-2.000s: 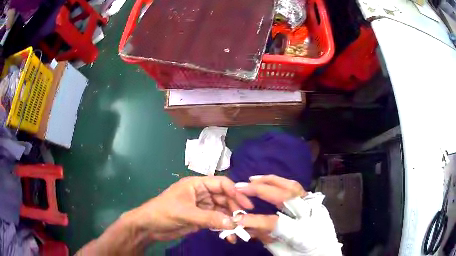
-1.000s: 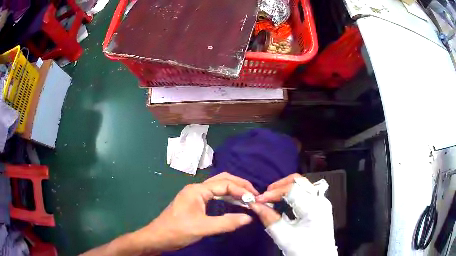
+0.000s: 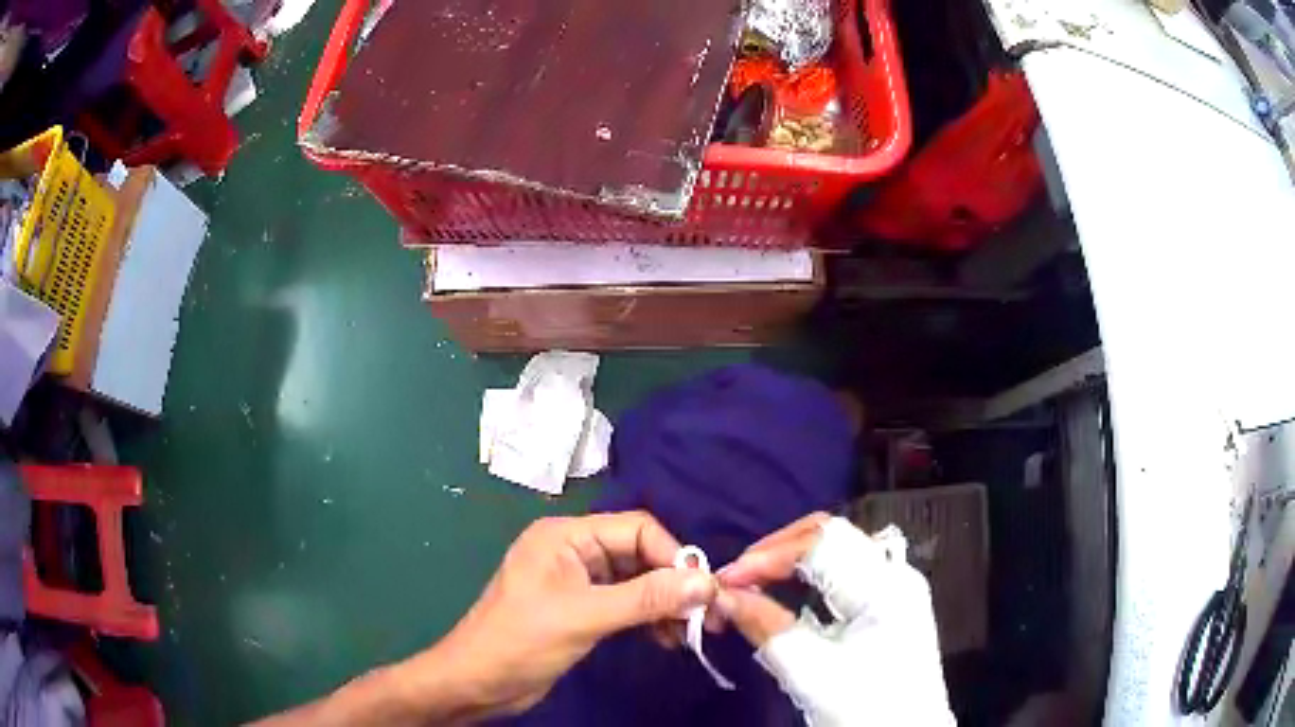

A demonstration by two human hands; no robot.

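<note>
A thin white cord point(image 3: 697, 625) is held above the lap. A small rounded loop of it stands up over the fingertips and one tail hangs down. My left hand point(image 3: 582, 604), bare, pinches the cord between thumb and forefinger at the base of the loop. My right hand point(image 3: 838, 604), in a white glove with bare fingertips, meets it from the right; its thumb and finger are pinched together right beside the loop. The cord between the right fingertips is mostly hidden.
Dark purple-blue cloth point(image 3: 731, 440) covers the lap. A red basket point(image 3: 795, 164) with a dark red-brown board point(image 3: 526, 93) stands on a box point(image 3: 625, 315) ahead. A white scrap point(image 3: 547, 426) lies on the floor. The white table point(image 3: 1150, 284) with black scissors point(image 3: 1210, 646) is at right.
The white cord, mostly covered by the fingers a second ago, now shows an upright loop and a hanging tail. My left thumb has closed onto it.
</note>
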